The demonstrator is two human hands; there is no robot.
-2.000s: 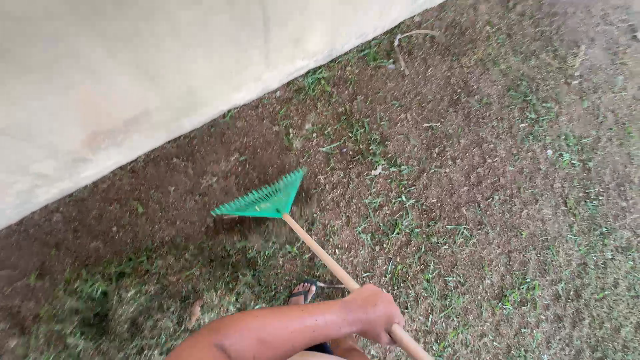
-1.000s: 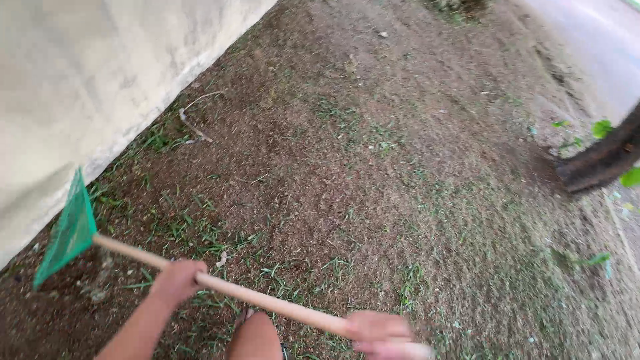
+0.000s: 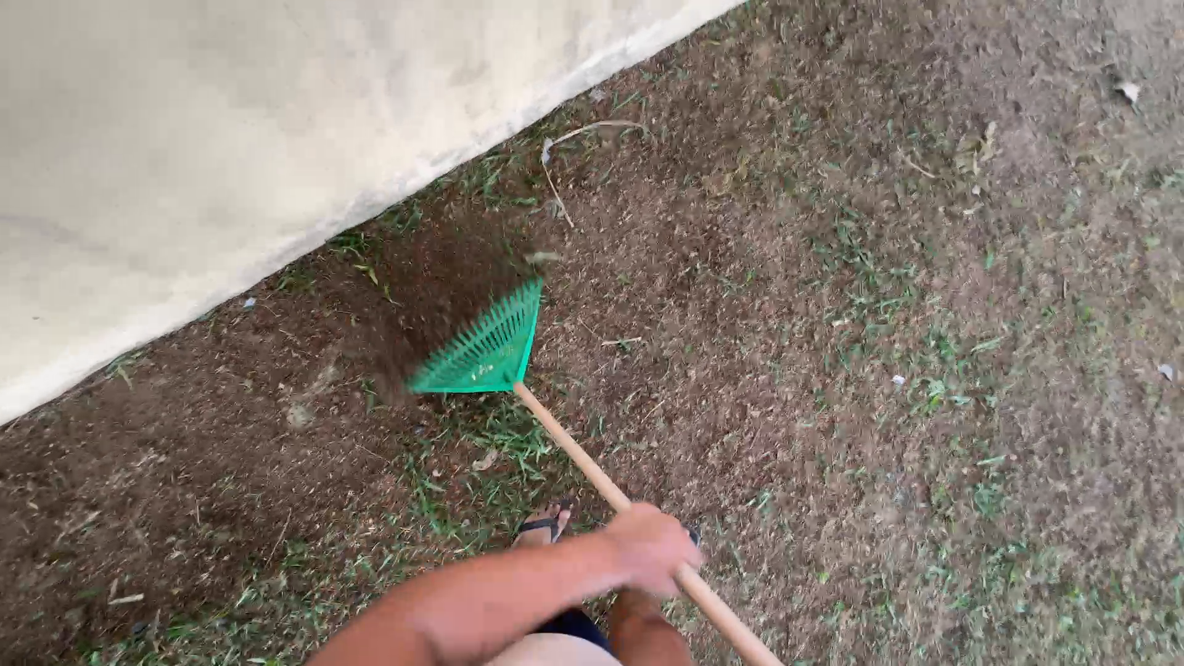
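Observation:
A green plastic leaf rake (image 3: 490, 356) with a light wooden handle lies across the middle of the view, its tines pointing up-left toward the wall. The soil around the tine tips is dark and blurred. My left hand (image 3: 652, 548) is closed around the handle, with the forearm coming in from the bottom left. Below my left hand the handle runs out at the bottom edge. My right hand is not in view.
A pale wall (image 3: 259, 129) borders the ground at upper left. A bent dry stem (image 3: 558, 185) lies near its base. My sandalled foot (image 3: 544, 525) stands beside the handle. Patchy grass, bare soil and scattered leaves spread to the right.
A second ago both hands were on the handle in view; now only my left hand shows. The rake head has moved away from the wall's base. The view has swung noticeably.

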